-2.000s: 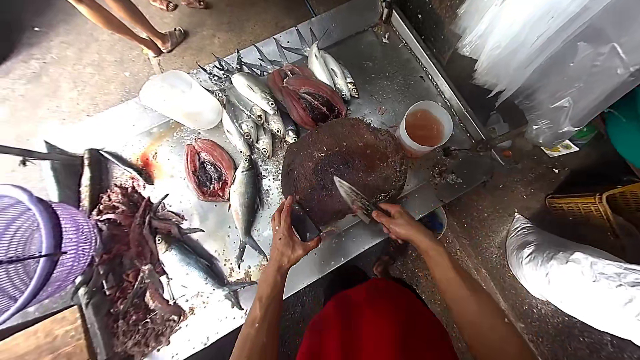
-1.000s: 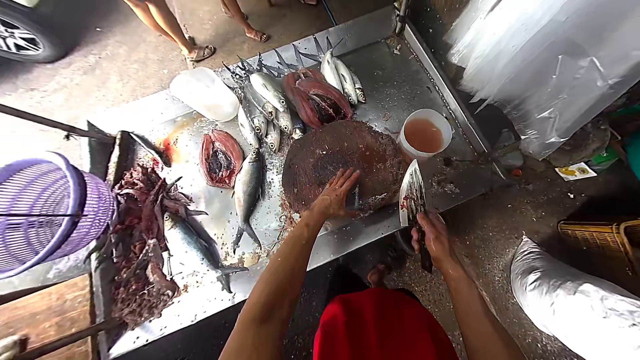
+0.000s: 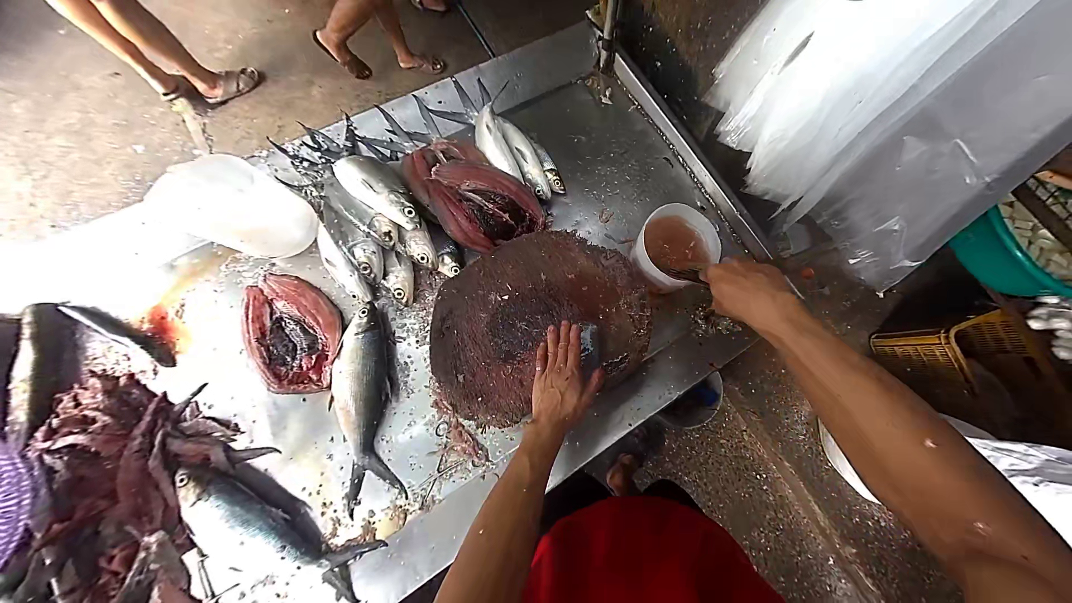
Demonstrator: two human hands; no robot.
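Observation:
My left hand (image 3: 563, 378) lies palm down on the round chopping block (image 3: 511, 310), fingers spread, beside a small dark flat object (image 3: 590, 347) that I cannot identify. At the rim of a white bucket (image 3: 708, 226) of reddish water, my right hand (image 3: 745, 289) is closed around the knife; its blade is down in the bucket and mostly hidden. Left of the block lie a whole silvery fish (image 3: 362, 385) and a split-open fish (image 3: 291, 333). Behind the block, several whole fish (image 3: 377, 193) are bunched beside opened red fish (image 3: 486, 201).
The metal table (image 3: 603, 151) has a raised edge at the right. Fish scraps (image 3: 100, 469) and another fish (image 3: 247, 511) lie at lower left, near a purple basket (image 3: 12, 502). A white plastic container (image 3: 243, 205) is at upper left. Clear plastic bags (image 3: 879, 109) hang at right. People's feet (image 3: 226, 84) stand beyond the table.
The knife has moved from beside the block into the bucket with my right hand. My left hand, at the block's near edge two seconds ago with a dark object, is flat on the block.

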